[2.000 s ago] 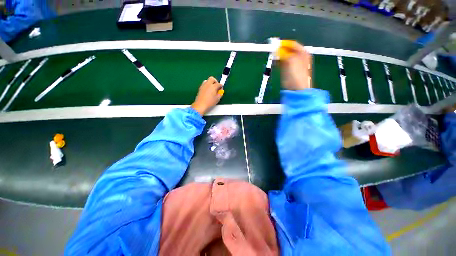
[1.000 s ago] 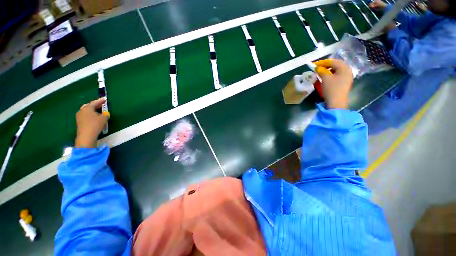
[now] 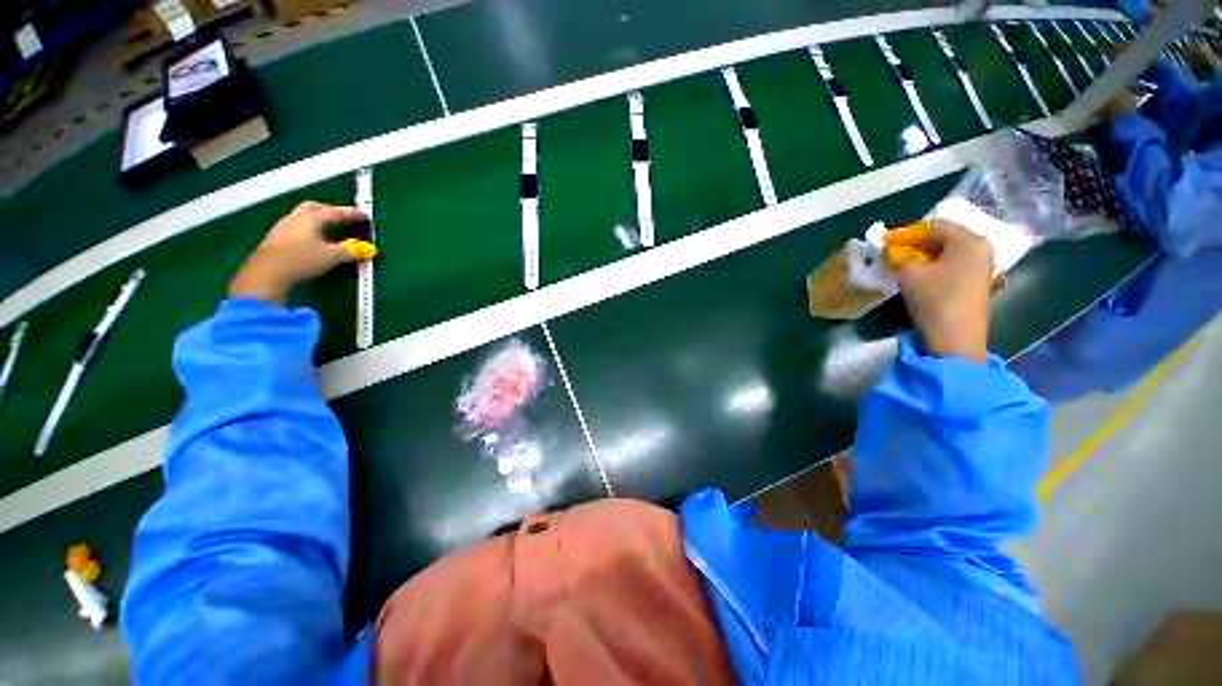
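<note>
Smartwatches with long white straps lie open across the green conveyor belt. My left hand, with a yellow finger cot, is at the dark case of one smartwatch; its fingers touch or pinch it near the case, and exact contact is hard to see. My right hand, with yellow finger cots, is at the white-topped tan box on the right; its fingertips are together beside white material, and whether they hold something cannot be told. A pile of pink and clear scraps lies on the bench.
A crumpled clear bag lies over white material at the right. Yellow finger cots on a white piece lie far left. Black boxes stand beyond the belt, upper left. Another person's blue sleeve shows at the right edge.
Since a second ago, my left hand has moved up along the strap to the case. My right hand has moved slightly right and down, still by the box. Earlier it was over the belt.
</note>
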